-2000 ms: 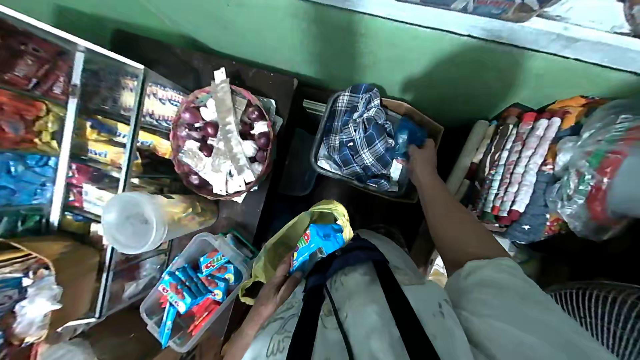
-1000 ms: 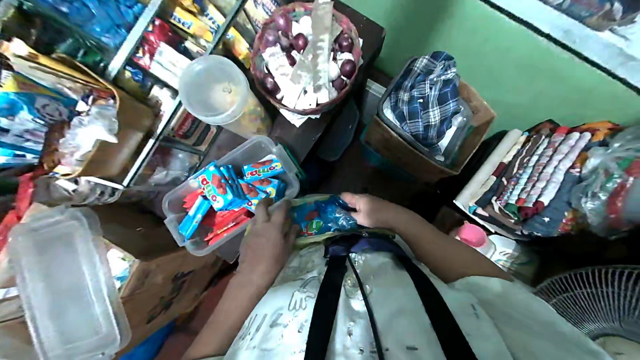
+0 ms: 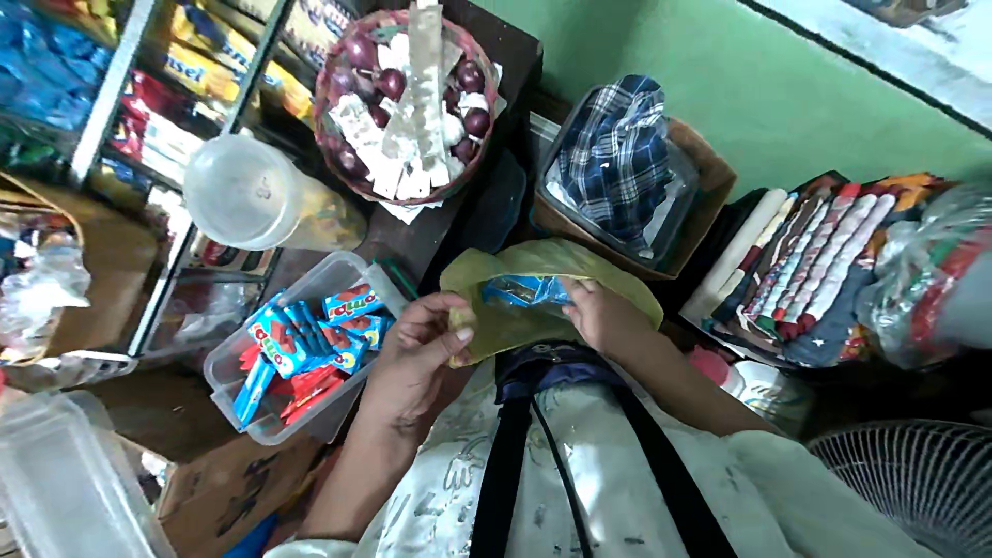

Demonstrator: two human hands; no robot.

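A yellow plastic bag (image 3: 542,329) is spread in front of my body with its mouth wide. My left hand (image 3: 422,353) pinches the bag's left edge between thumb and fingers. Inside the bag's mouth, my right hand (image 3: 608,318) has its fingers on a blue plastic packet (image 3: 527,290); its fingertips are partly hidden, so how firmly it grips does not show. Left of my left hand, a clear plastic tub (image 3: 267,434) holds blue and red snack packets (image 3: 279,341).
A basket (image 3: 322,128) of red onions and papers sits on a dark surface beside a translucent jar (image 3: 244,194). Plaid cloth (image 3: 616,147) lies in a bin within a cardboard box (image 3: 709,167). Folded textiles (image 3: 814,271) and a fan (image 3: 914,473) are at right; shelves stand left.
My right hand was at the bin with the plaid cloth, holding something blue, and is now at the yellow bag. The bag's mouth has been spread wider. The view has swung left.
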